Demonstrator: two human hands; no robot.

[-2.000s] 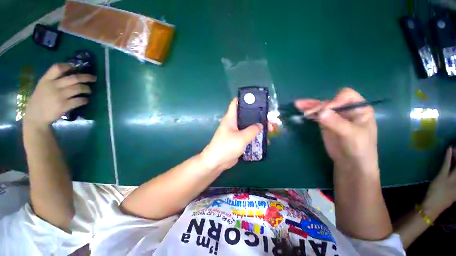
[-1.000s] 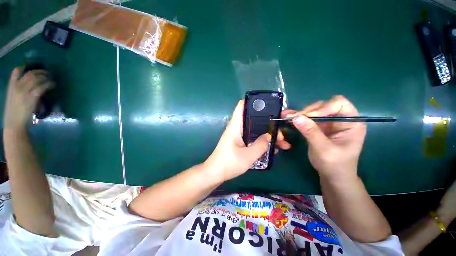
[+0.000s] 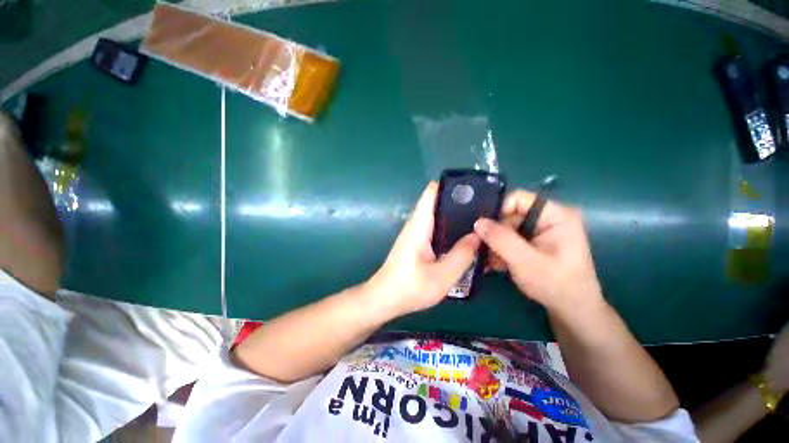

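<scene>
A black half-assembled phone body (image 3: pixel 456 227) is held upright above the green bench, with a silver-grey disc near its far end and a shiny patch at its near end. My left hand (image 3: pixel 421 261) grips it from the left side, thumb across its lower part. My right hand (image 3: pixel 547 251) is at its right side, the thumb tip on the phone's middle. Dark tweezers (image 3: pixel 538 208) are held between my right fingers, slanting up and away. What lies under my right thumb is hidden.
Clear film (image 3: pixel 454 143) lies just beyond the phone. An amber sheet in a sleeve (image 3: pixel 242 60) is at the far left, beside a small black phone part (image 3: pixel 118 61). Black phone bodies (image 3: pixel 747 111) lie far right. Yellow tape (image 3: pixel 751 251) is on the bench. Neighbours' arms show at both sides.
The tweezers have swung from level, tip on the phone, to slanting upward in my right hand. My right thumb has come onto the phone. The left neighbour's hand has left the picture.
</scene>
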